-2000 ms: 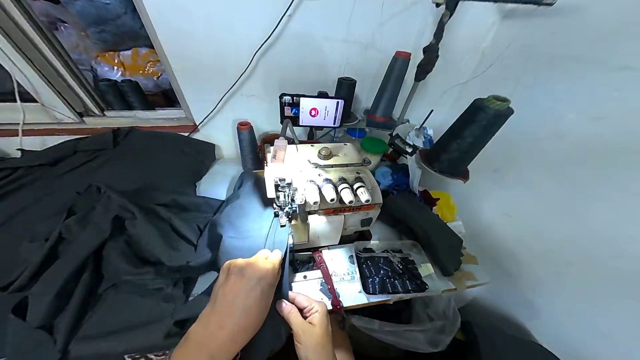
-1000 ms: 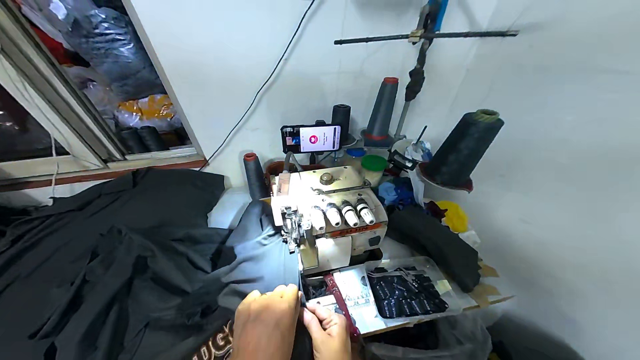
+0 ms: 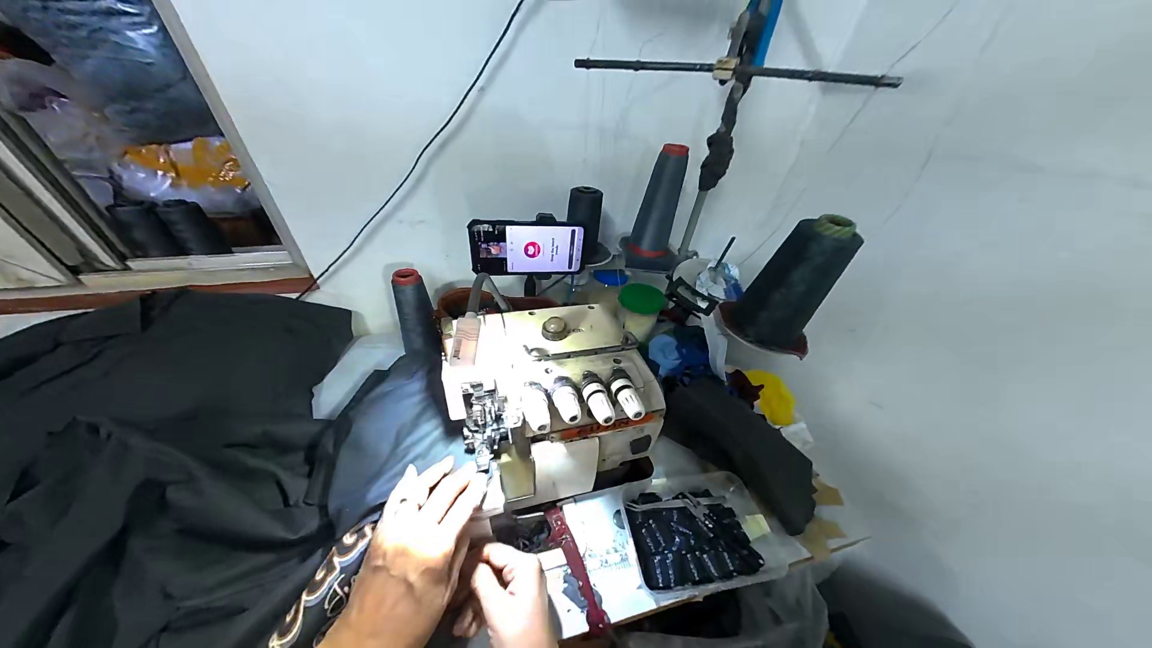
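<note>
An overlock sewing machine (image 3: 576,369) stands in the middle, its lamp lighting the needle and presser foot area (image 3: 486,421). Dark fabric (image 3: 387,441) runs from the left up to the presser foot. My left hand (image 3: 418,540) lies on this fabric just in front of the foot, palm down with fingers spread forward. Lower and to the right, my right hand (image 3: 508,589) has its thumb and fingers bent together at the fabric edge; what lies between them is mostly hidden. Light curved decoration (image 3: 328,576) shows on the cloth beside my left wrist.
Black garments (image 3: 135,432) cover the left side. Right of the machine lie a clear plastic tray (image 3: 765,549) of dark pieces and a dark fabric roll (image 3: 742,445). Thread cones (image 3: 796,279) and a phone (image 3: 526,247) stand behind, near the wall.
My left hand has gone from closed at the fabric edge to spread flat near the presser foot. More of the decorated cloth shows than two seconds ago. The view has shifted.
</note>
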